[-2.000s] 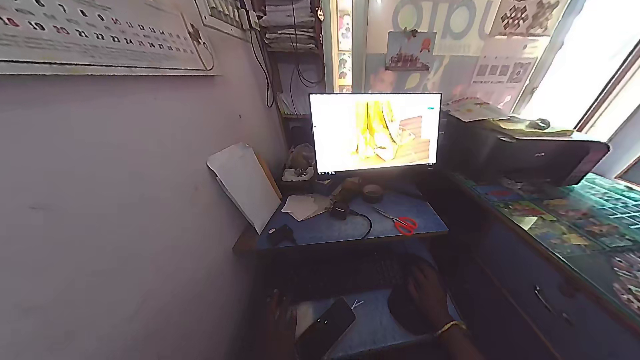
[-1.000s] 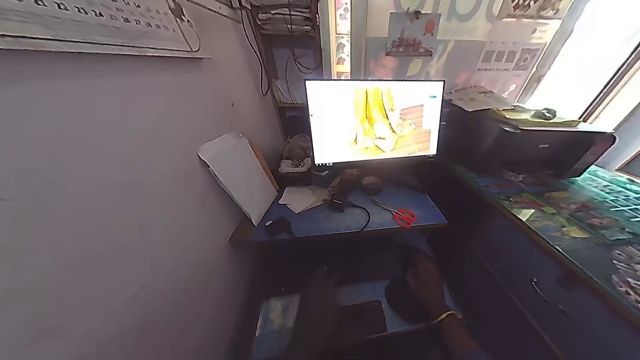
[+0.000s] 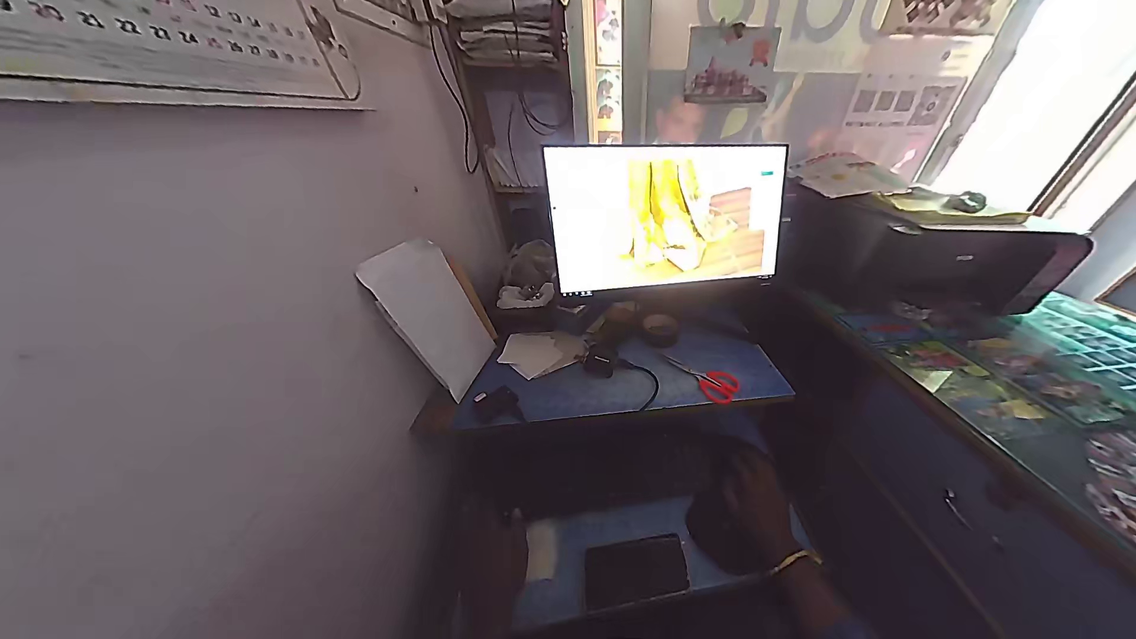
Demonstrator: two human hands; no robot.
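Observation:
My right hand (image 3: pixel 757 499) rests at the right of a lower shelf, over a dark mouse pad (image 3: pixel 717 535); a mouse beneath it cannot be made out. At the shelf's left side, my left hand (image 3: pixel 497 541) lies in shadow near the dark keyboard (image 3: pixel 595 466), its fingers hard to see. Between the hands lies a dark flat phone or similar object (image 3: pixel 636 571), with a pale strip (image 3: pixel 541 550) beside my left hand. A lit monitor (image 3: pixel 666 217) above shows yellow cloth.
Red-handled scissors (image 3: pixel 717 386), a tape roll (image 3: pixel 659 329), a black cable (image 3: pixel 655 383) and papers (image 3: pixel 531 354) lie on the blue desktop (image 3: pixel 568 406). A white board (image 3: pixel 430 315) leans on the left wall. A black printer (image 3: pixel 950 257) stands right, by a glass-topped counter (image 3: pixel 994 390).
My left hand has moved left, away from the dark flat object, which now lies straighter on the shelf than two seconds ago. My right hand stays over the mouse pad.

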